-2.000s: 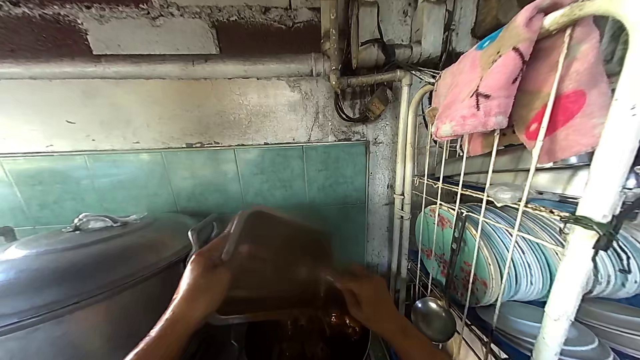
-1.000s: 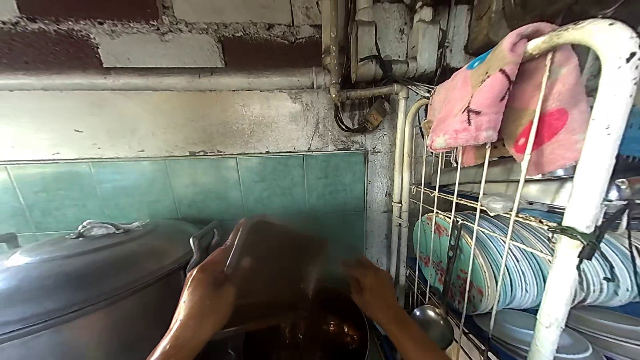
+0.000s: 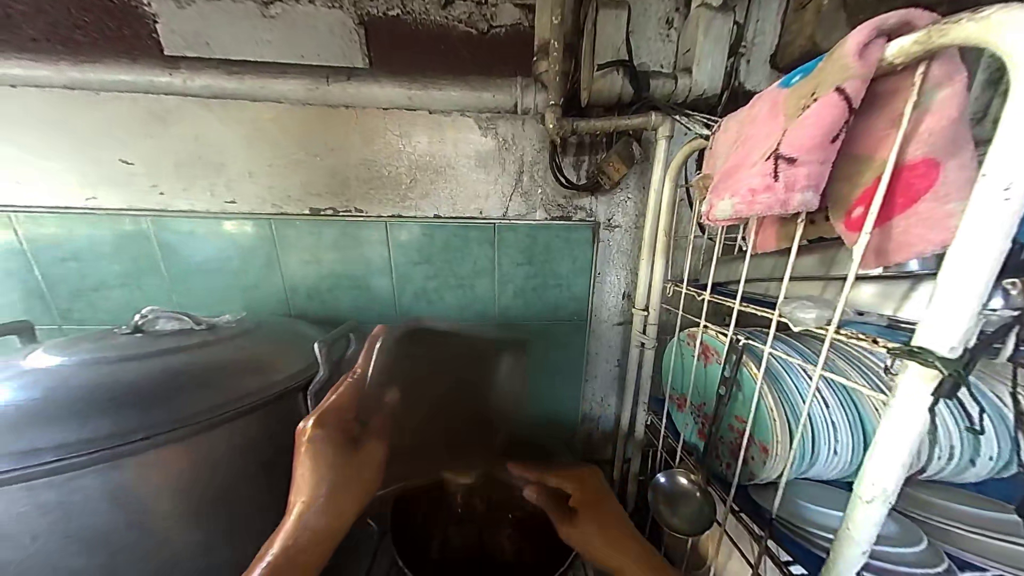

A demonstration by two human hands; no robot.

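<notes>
My left hand (image 3: 340,448) grips the left side of a dark rectangular container (image 3: 448,400), blurred and tilted up over a round pot (image 3: 404,524). Dark, glossy contents show inside the pot. My right hand (image 3: 576,508) is at the container's lower right, above the pot's right side, with its index finger stretched toward the container. Blur hides whether that finger touches it and whether the hand holds anything.
A large lidded metal pot (image 3: 160,400) stands at the left. On the right, a white wire dish rack (image 3: 888,424) holds many plates (image 3: 800,416), with a pink cloth (image 3: 776,144) over its top bar. A metal ladle (image 3: 682,502) hangs beside it. Green tiles (image 3: 332,268) line the wall.
My left hand keeps its hold on the tilted container. My right hand has moved in toward the container's lower edge since one second ago.
</notes>
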